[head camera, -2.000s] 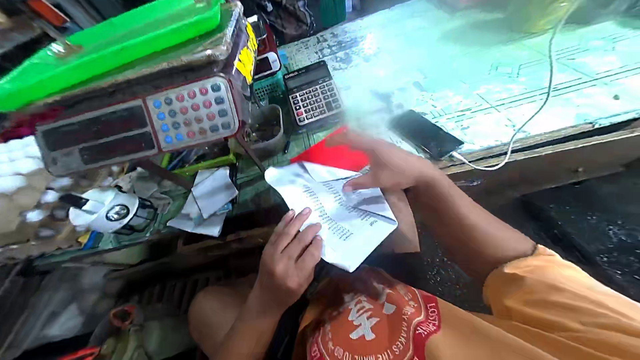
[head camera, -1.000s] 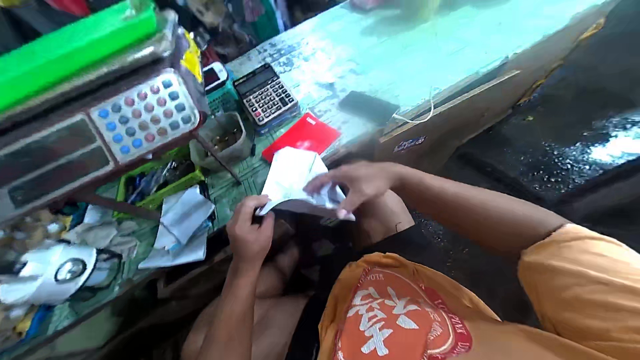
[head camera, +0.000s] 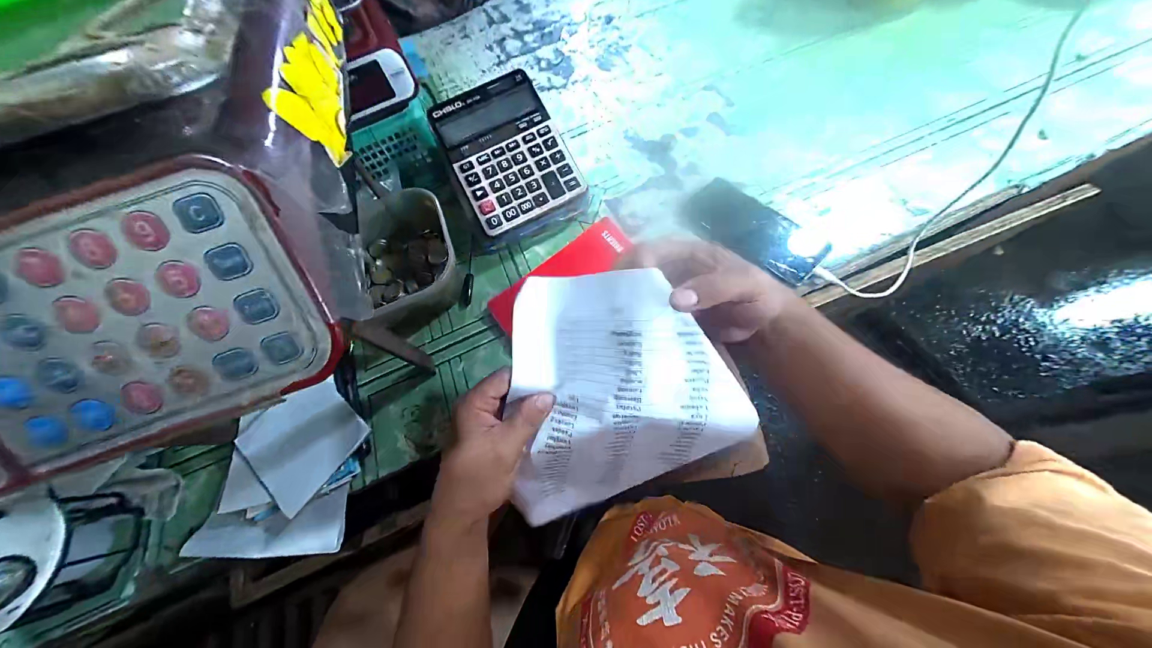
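A sheet of white paper (head camera: 621, 387) printed with columns of small writing is held over my lap. My left hand (head camera: 490, 441) pinches its left edge, thumb on top and fingers underneath. At the upper right corner, my right hand (head camera: 720, 288) grips the sheet with the thumb in front and the other fingers partly hidden behind it. A flat red item (head camera: 576, 256) bearing writing lies on the counter edge, partly covered by the paper. Something brown (head camera: 738, 463) shows beneath the sheet's lower right corner; what it is I cannot tell.
A desktop calculator (head camera: 508, 153) lies beyond the red item, beside a plastic container of coins (head camera: 405, 261). A scale's keypad (head camera: 162, 315) fills the left, above loose papers (head camera: 301, 450). A phone (head camera: 742, 225) with a white cable (head camera: 976, 189) rests near the counter's edge.
The paper, bent and partly folded under my right hand a second ago, is now spread wider, with its printed side showing. My right hand has shifted to its upper right corner. The view has moved closer.
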